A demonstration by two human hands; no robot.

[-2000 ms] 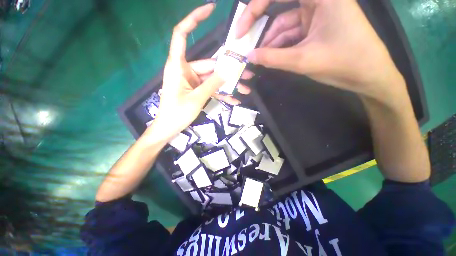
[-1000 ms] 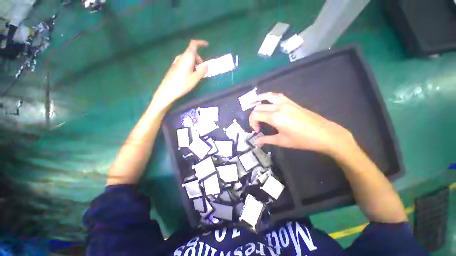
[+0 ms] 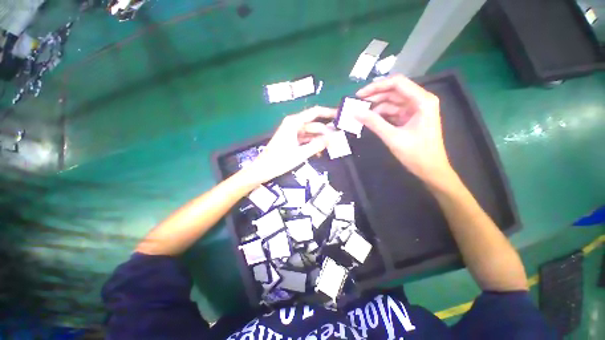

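Note:
My right hand [image 3: 414,123] holds a small white display panel [image 3: 353,114] with a dark edge by its side, above the divided black tray [image 3: 368,192]. My left hand [image 3: 292,143] holds a second white panel [image 3: 338,144] just below the first. The two panels are very close; whether they touch is unclear. A heap of similar panels [image 3: 299,230] fills the tray's left compartment. A joined pair [image 3: 290,89] lies on the green mat beyond the tray, with a narrow dark band between its two rectangles.
Another pair [image 3: 369,58] and a small white piece [image 3: 385,64] lie by the slanting grey post [image 3: 441,33]. A second black tray [image 3: 544,40] stands upper right. Loose parts [image 3: 40,56] lie far left. Yellow tape [image 3: 458,309] runs near my body.
My left hand has let go of the joined pair on the mat and moved back to hold a panel. My right hand has lifted a panel up from the tray, beside the left.

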